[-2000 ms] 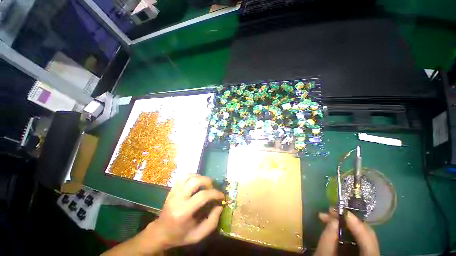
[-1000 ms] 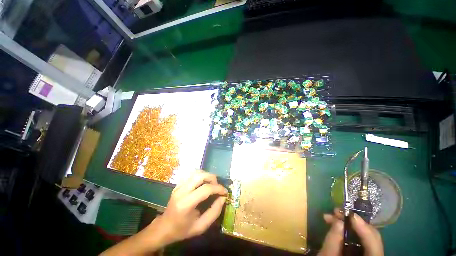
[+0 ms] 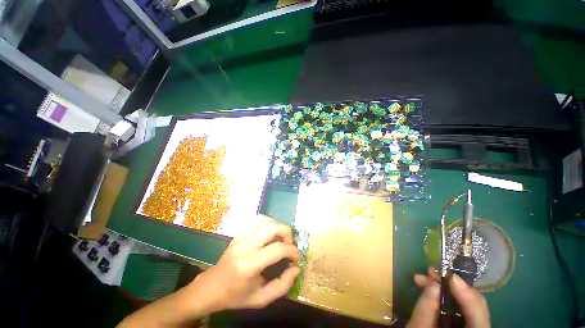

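Observation:
My left hand (image 3: 260, 266) is at the left edge of the tan work board (image 3: 353, 262), its fingertips over the green strip (image 3: 299, 246). Whether it pinches a small part there is too small to tell. My right hand (image 3: 451, 301) holds the soldering iron (image 3: 467, 234) upright, right of the board, with its thin bent feed tube beside it. The iron's tip is away from the board, in front of the round tip cleaner tin (image 3: 497, 253). Small green-white assemblies crowd the clear tray (image 3: 346, 144) behind the board.
The white-lined tray (image 3: 247, 154) with a heap of orange slivers (image 3: 189, 182) is at the left. A small white stick (image 3: 495, 182) lies behind the tin. A large black tray stack (image 3: 423, 70) is at the back. Black parts (image 3: 96, 256) sit in a pale tray at lower left.
My left hand has moved slightly right and down along the green strip and covers more of its lower part. The iron and my right hand shifted slightly right in view since the earliest frame.

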